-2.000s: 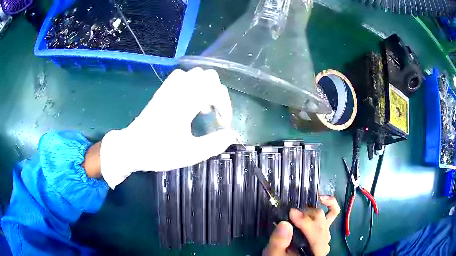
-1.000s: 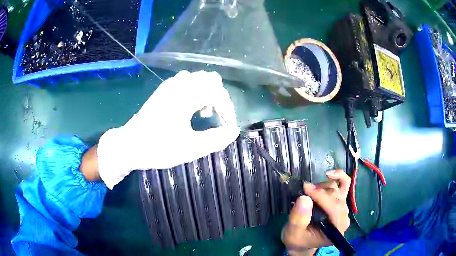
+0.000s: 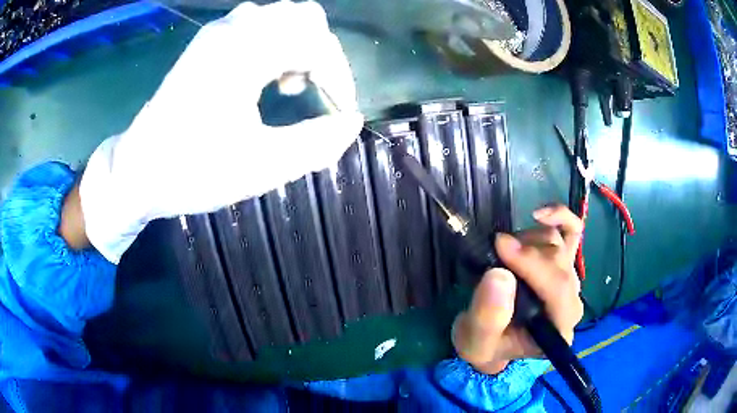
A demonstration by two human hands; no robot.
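Observation:
My left hand (image 3: 234, 121), in a white glove, pinches thin silvery solder wire (image 3: 377, 134) above the upper ends of a row of black plastic housings (image 3: 350, 234). The housings lie side by side; the glove hides the upper ends of several. My bare right hand (image 3: 525, 290) holds the black handle of a soldering iron (image 3: 456, 223). Its greyish tip points up and left over the upper part of a housing right of the glove, close to the wire's end. Whether tip and wire touch is unclear.
A clear hood's rim (image 3: 404, 16) and a round tan-rimmed pot (image 3: 558, 56) are at the top. A black station with a yellow label (image 3: 653, 40) and red-handled pliers (image 3: 616, 208) are at the right. Blue bins (image 3: 89, 40) stand at upper left and far right (image 3: 709, 73).
The view has shifted, so the bench things sit higher in the picture. The housings are more exposed at their lower ends. Both hands keep their holds, near the same housing as one second ago.

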